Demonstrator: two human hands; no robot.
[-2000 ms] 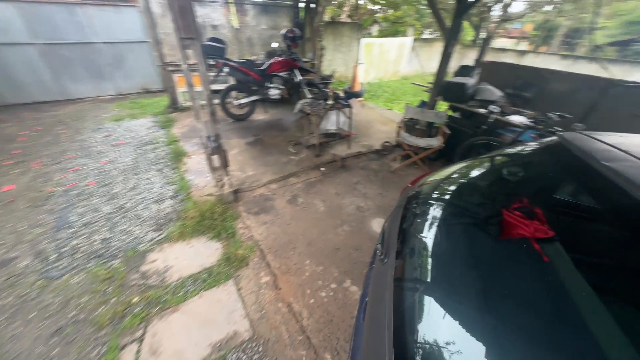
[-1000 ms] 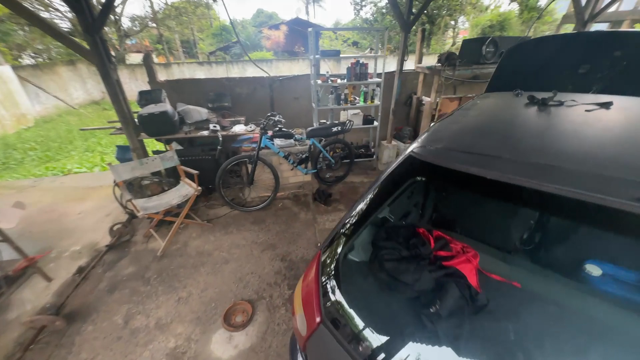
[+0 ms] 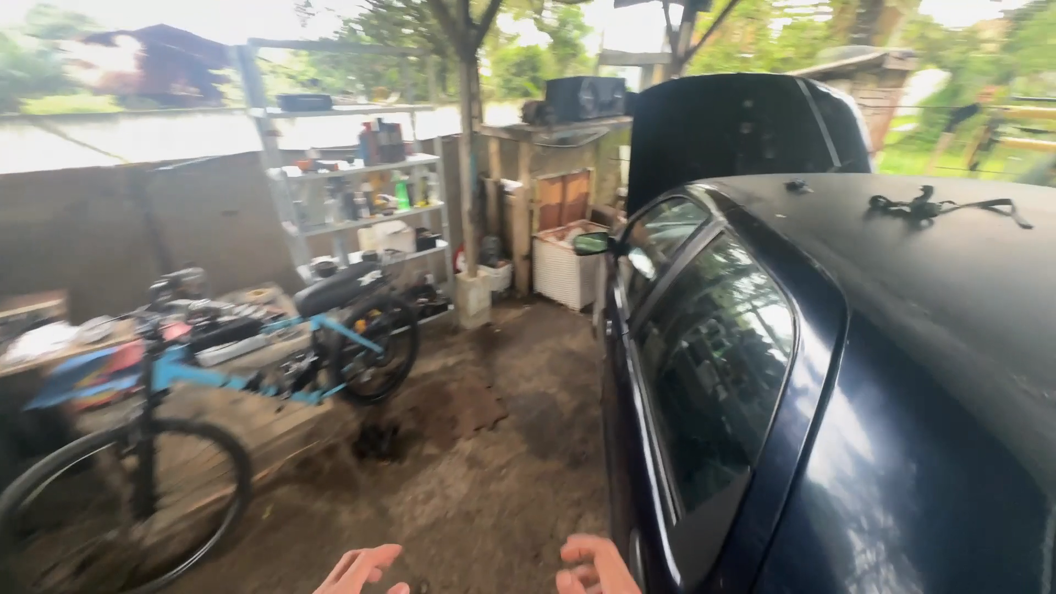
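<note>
My left hand shows at the bottom edge over the dirt floor, its fingers apart and nothing in it. To its right, my right hand has its fingers curled a little and is also without anything, close beside the dark blue car. A tangle of black straps lies on the car's roof. Beyond the car's side mirror the hood stands raised. A light blue bicycle stands at the left, in front of a low bench with parts on it.
Metal shelving with bottles and boxes stands by the wall. A wooden post rises from a concrete block, and a white crate sits near the car's front. A dark object lies on the floor beside the bicycle.
The view has swung right and moved up along the car's side. Both hands have come into view at the bottom; neither shows in the earlier frames.
</note>
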